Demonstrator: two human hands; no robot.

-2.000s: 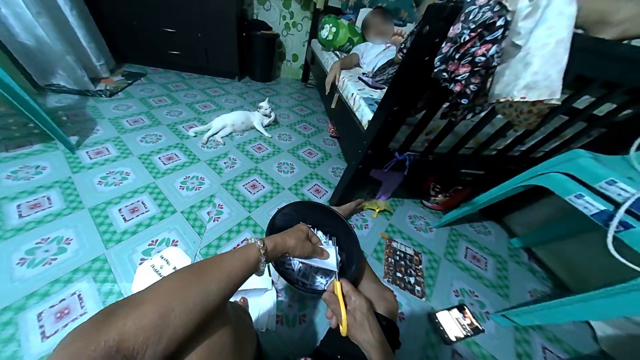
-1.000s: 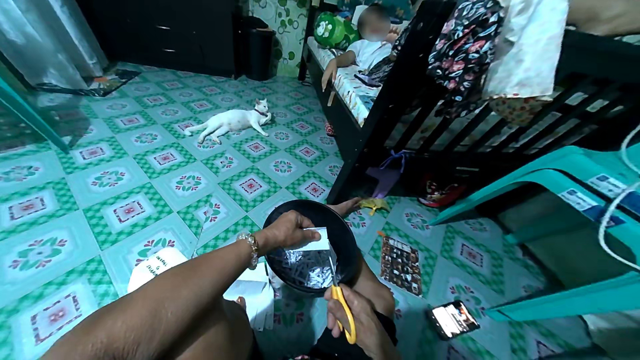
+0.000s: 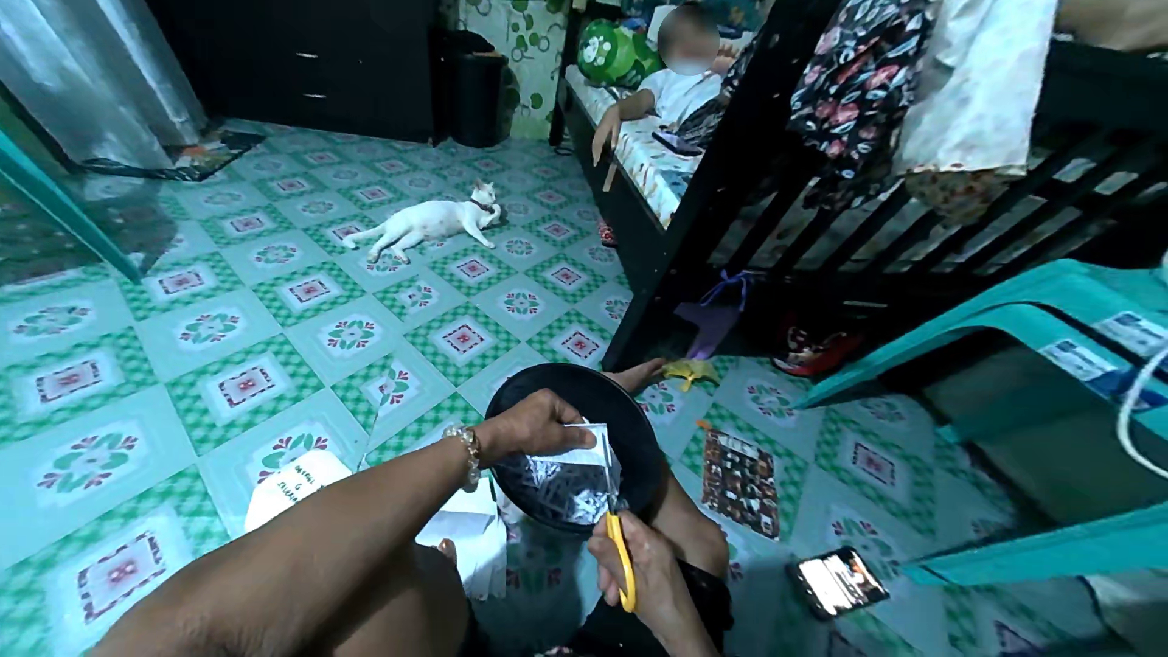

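Observation:
My left hand (image 3: 540,425), with a beaded bracelet on the wrist, holds a small piece of white paper (image 3: 589,445) over a round black bin (image 3: 641,415). Cut silvery and white scraps (image 3: 561,488) lie inside the bin. My right hand (image 3: 643,566) grips yellow-handled scissors (image 3: 623,558) from below, their blades pointing up at the right edge of the paper. Whether the blades touch the paper is hard to tell. White paper sheets (image 3: 474,538) rest on the floor beside the bin, left of it, partly behind my left forearm and leg.
A lit phone (image 3: 838,582) and a sheet of small pictures (image 3: 741,482) lie on the tiled floor at right, near teal plastic chairs (image 3: 967,319). A white cat (image 3: 429,224) lies ahead. A person (image 3: 684,91) rests on the bunk bed (image 3: 652,169). A white piece with handwriting (image 3: 297,484) lies at left.
My left hand has moved slightly with the paper since the earlier frames. The scissors remain in my right hand near the paper's edge.

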